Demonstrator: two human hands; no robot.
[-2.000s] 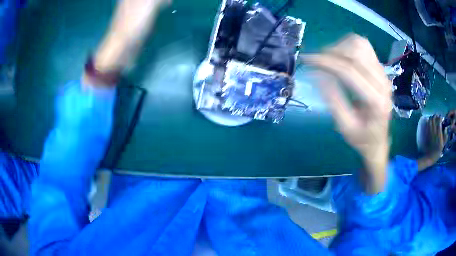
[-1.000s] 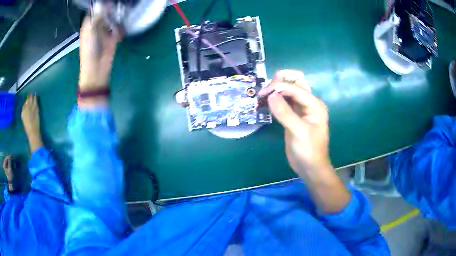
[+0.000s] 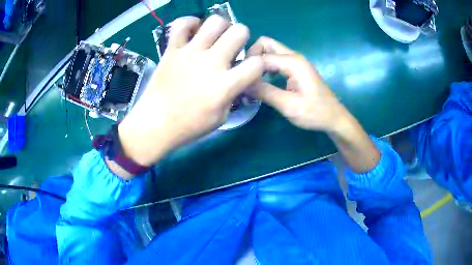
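Observation:
The open unit (image 3: 226, 10) stands on its white round base (image 3: 242, 118) on the green bench, mostly hidden under my left hand. A red wire (image 3: 153, 12) sticks up past its far left corner. My left hand (image 3: 194, 77), with a dark red wrist band (image 3: 124, 158), reaches over the unit, its fingertips at the right side. My right hand (image 3: 297, 85) meets it there, thumb and forefinger brought close together. What the fingertips hold is hidden. The circuit board is almost wholly covered.
A second open unit (image 3: 98, 77) with a blue board stands to the left, near the pale rail (image 3: 44, 85). Another unit (image 3: 411, 13) on a white base is at the far right. A blue object (image 3: 16, 133) lies at the left. A person's blue sleeve (image 3: 455, 129) shows at the right.
My left hand has come from the far left onto the unit and now covers it. My right hand has stayed at its right side. The second unit now stands at the left.

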